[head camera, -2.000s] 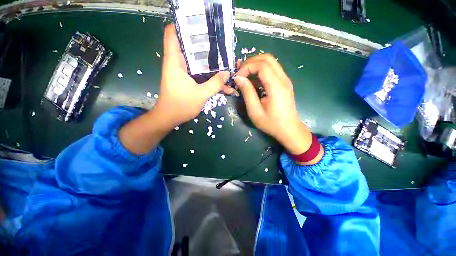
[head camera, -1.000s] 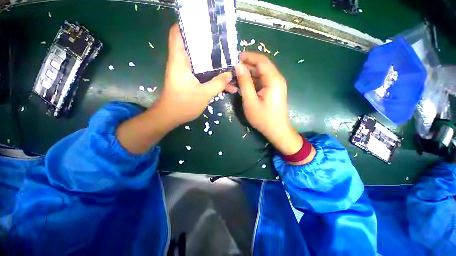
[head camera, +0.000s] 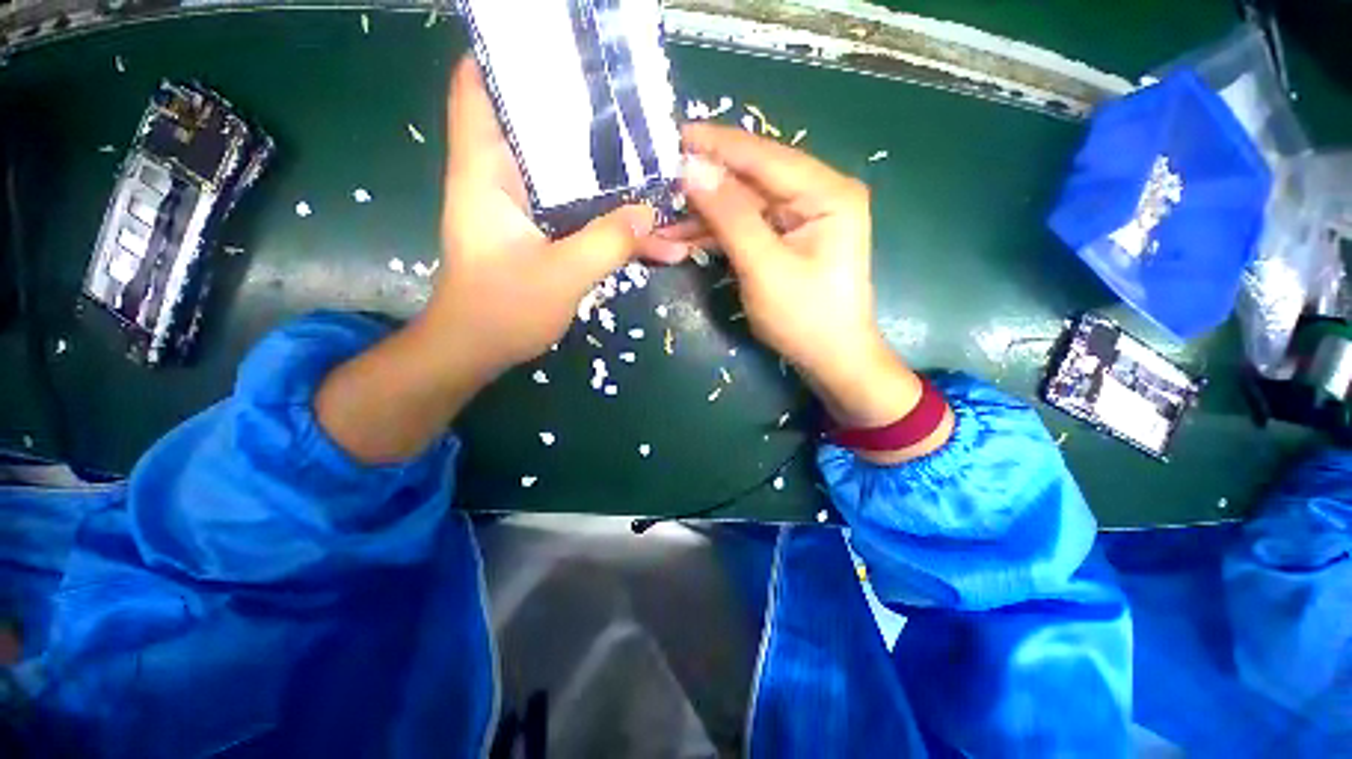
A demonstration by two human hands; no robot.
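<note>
An open phone body (head camera: pixel 571 104), silvery-white with black strips, is held above the bench, its top cut off by the picture's upper edge. My left hand (head camera: pixel 512 267) grips it from the left and below, thumb on the near end. My right hand (head camera: pixel 793 245) has its thumb and index finger pinched together at the phone's near right corner. Whether a small part is between those fingertips cannot be told. Small white bits (head camera: pixel 605 319) lie loose on the bench under the hands, with a few yellowish slivers among them.
Open phones lie at left (head camera: pixel 156 223) and right (head camera: pixel 1122 389). A blue bin (head camera: pixel 1097 200) with white bits stands at right beside clear plastic bags (head camera: pixel 1278 297). A whitish rail (head camera: pixel 890 57) crosses behind. A black cord (head camera: pixel 712 512) lies at the near edge. A blue sleeve (head camera: pixel 1305 571) shows at far right.
The held phone and my left hand have shifted left in the picture, and the phone is more tilted. My right hand stays at the phone's near right corner.
</note>
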